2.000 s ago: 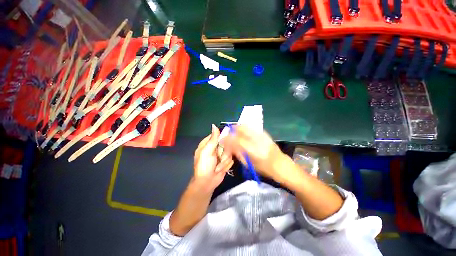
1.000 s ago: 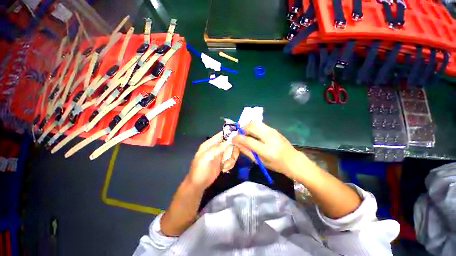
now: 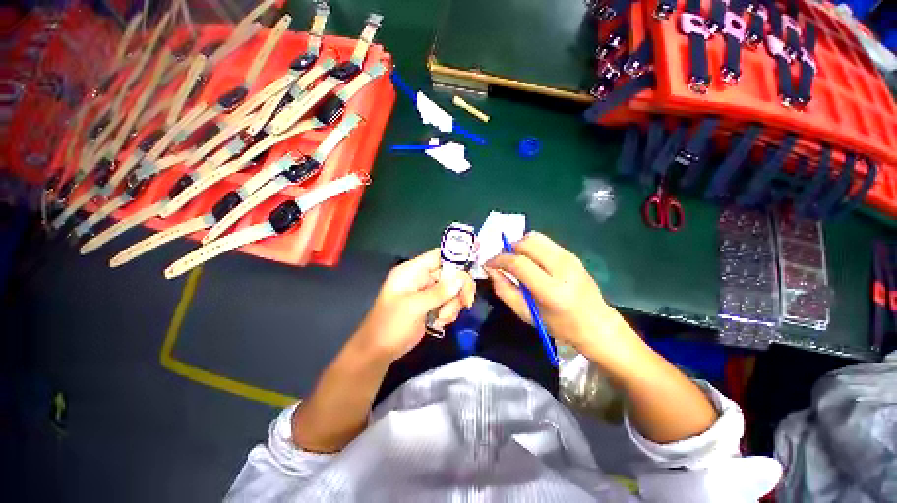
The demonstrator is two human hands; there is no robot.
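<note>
My left hand [image 3: 405, 307] holds a wristwatch [image 3: 458, 246] upright between thumb and fingers at the bench edge. A pale round centre shows on its squarish case, and a short length of strap hangs below the fingers. My right hand [image 3: 553, 287] holds a blue stick tool [image 3: 536, 312] like a pencil, just right of the watch. A white wipe [image 3: 500, 232] lies behind and between the hands, partly hidden by the right fingers.
An orange-red tray [image 3: 336, 211] of pale-strap watches is at left. Blue sticks, wipes, a yellowish stick [image 3: 470, 108] and a blue cap [image 3: 529, 146] lie behind. Scissors [image 3: 663, 208], blister trays [image 3: 802, 270] and navy-strap watches [image 3: 757, 162] are at right. A neighbour's sleeve [image 3: 836, 432] shows lower right.
The watch case is now in clear view, with my right fingers and the blue stick moved off it to the right. The camera view has shifted and tilted slightly.
</note>
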